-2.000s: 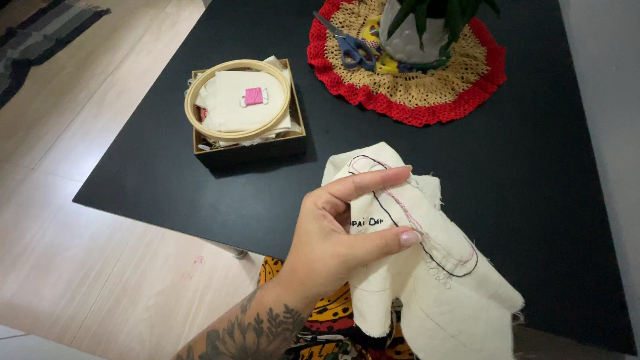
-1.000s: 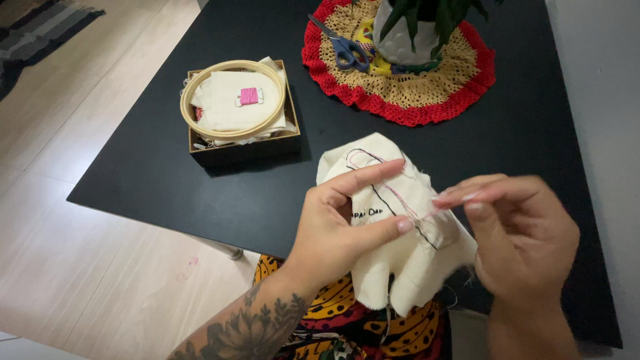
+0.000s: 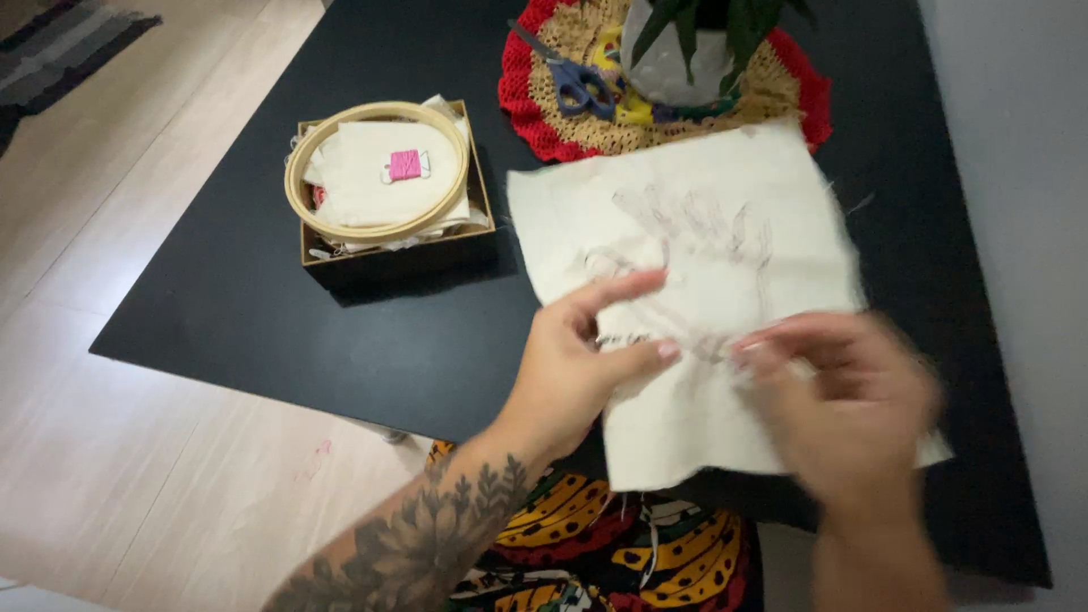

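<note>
A cream cloth (image 3: 705, 229) with thin stitched outlines and small dark lettering lies spread over the black table and its near edge. My left hand (image 3: 586, 365) grips it at the left, forefinger and thumb on its upper side near the lettering. My right hand (image 3: 850, 391), blurred by motion, pinches the cloth right of the left thumb, fingertips close together. Whether a needle or thread is between those fingertips cannot be told.
A box (image 3: 399, 265) at the left holds fabric, a wooden embroidery hoop (image 3: 293, 183) and a pink floss bobbin (image 3: 405, 165). Behind the cloth, blue-handled scissors (image 3: 582, 89) and a white plant pot (image 3: 671, 64) sit on a red-edged crochet doily (image 3: 540, 127). A wall (image 3: 1011, 170) stands at the right.
The cloth, bunched and folded before, is now spread out flat towards the doily. My right hand, out of view two seconds ago, came in and is now lower, on the cloth.
</note>
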